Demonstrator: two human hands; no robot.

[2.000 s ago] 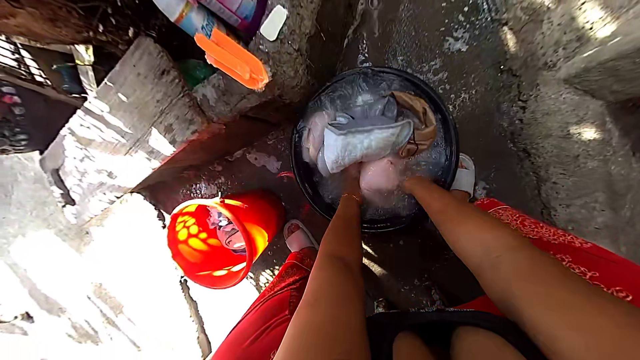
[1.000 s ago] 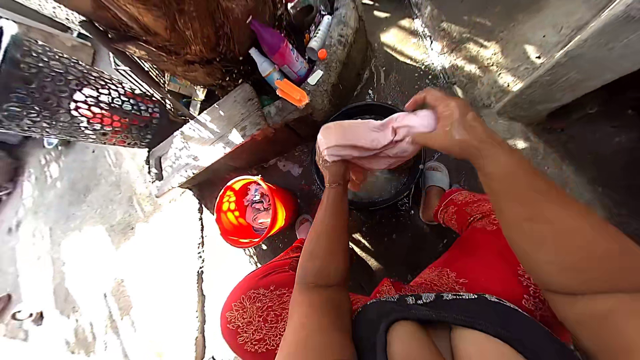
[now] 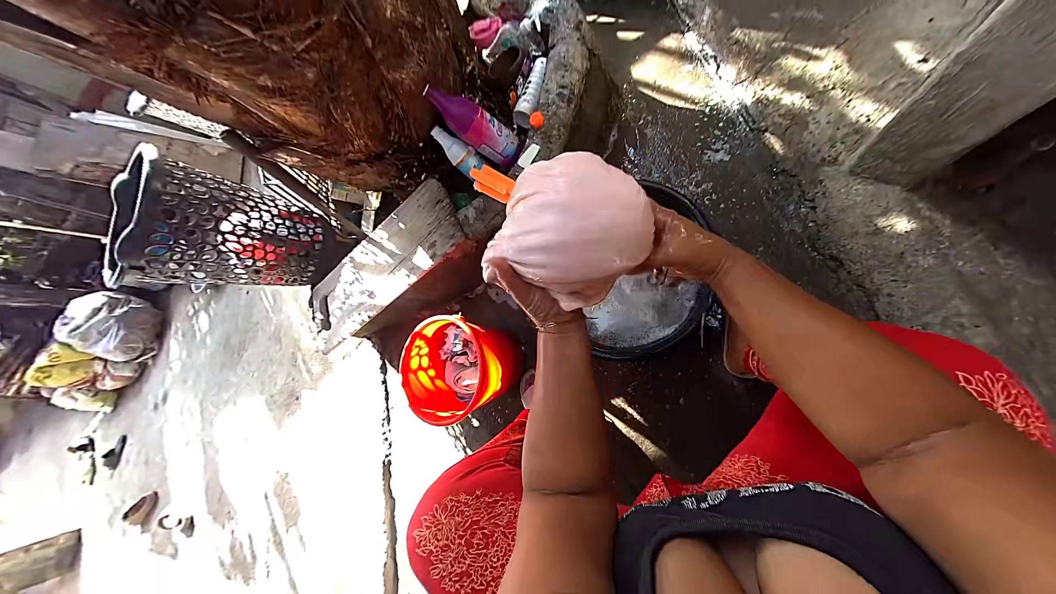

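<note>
A wet pink cloth (image 3: 577, 219), bunched and rounded, is held up between my two hands. My left hand (image 3: 536, 297) grips its lower left side. My right hand (image 3: 681, 243) holds its right side, with some fingers hidden behind the cloth. Below and behind it stands a dark round basin (image 3: 707, 309) of cloudy, soapy water (image 3: 639, 309), partly covered by the cloth and my hands. To the left of the basin is a red plastic bucket (image 3: 429, 404) with crumpled cloth (image 3: 462, 359) inside.
A purple bottle (image 3: 474, 124), a white and blue bottle (image 3: 455, 151) and an orange brush (image 3: 492, 183) lie by a tree trunk (image 3: 330, 74). A perforated basket (image 3: 214, 223) lies at the left. A concrete block (image 3: 949, 99) stands at the upper right.
Two seconds ago my hands were down in the basin; now they are raised above it with the pink cloth. Since one second ago the cloth has become rounder and more bunched. The view has shifted.
</note>
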